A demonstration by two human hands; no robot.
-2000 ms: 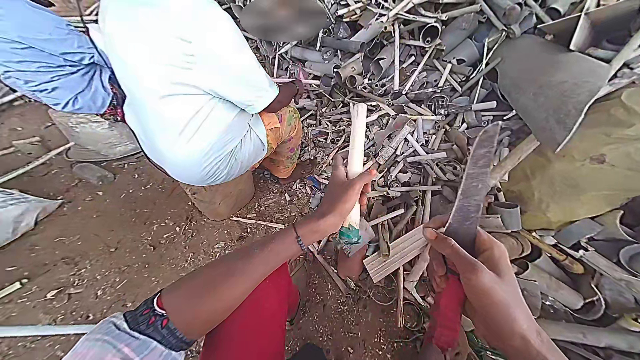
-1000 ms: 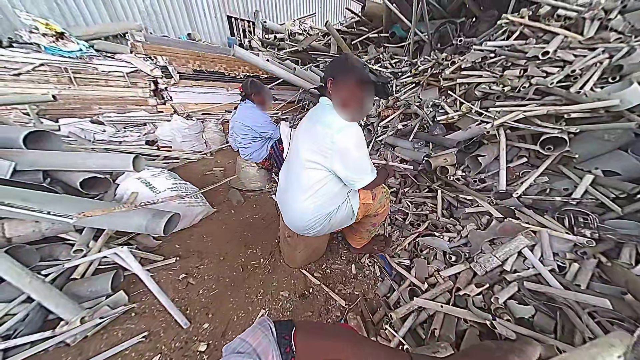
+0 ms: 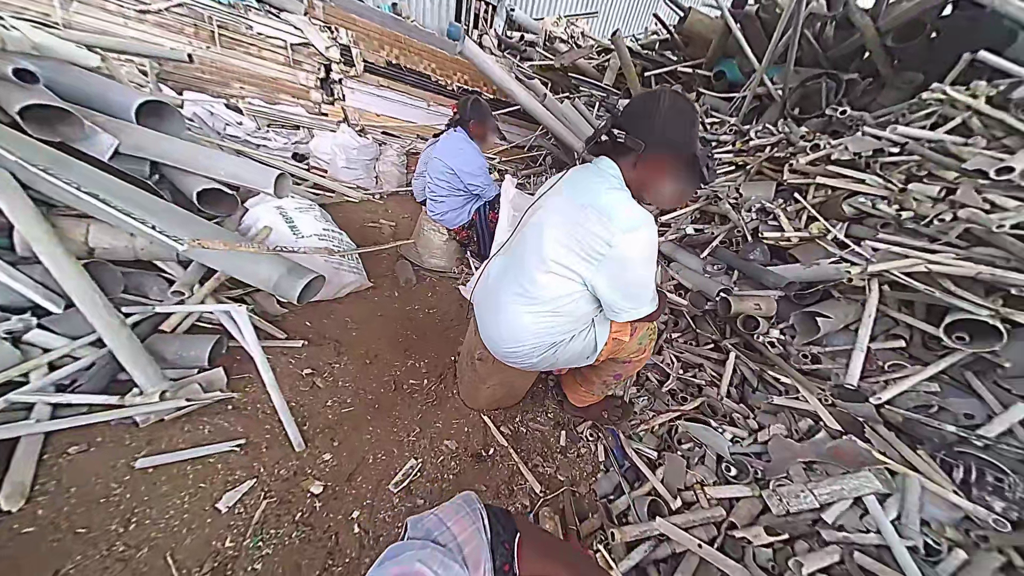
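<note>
Neither of my hands shows in the head view; only a plaid sleeve (image 3: 444, 538) with a dark cuff and part of my forearm (image 3: 552, 552) reach in at the bottom edge. What my hands hold is hidden below the frame. Right of the forearm spreads a large heap of grey and whitish plastic pipe pieces (image 3: 800, 496), some whole and some split. Just ahead, a person in a pale blue shirt (image 3: 568, 264) sits on a low seat (image 3: 490, 372) at the heap's edge.
Farther back, another person in a blue shirt (image 3: 458, 180) sits on an upturned container (image 3: 432, 244). Large grey pipes (image 3: 184, 216) and a white woven sack (image 3: 300, 240) lie to the left. Bare brown soil (image 3: 344, 400) with scattered scraps runs between. A corrugated metal wall (image 3: 560, 8) stands behind.
The view has swung up and left from my hands. Two seconds ago my left hand held a pale split piece and my right a large red-handled blade; both have left the view.
</note>
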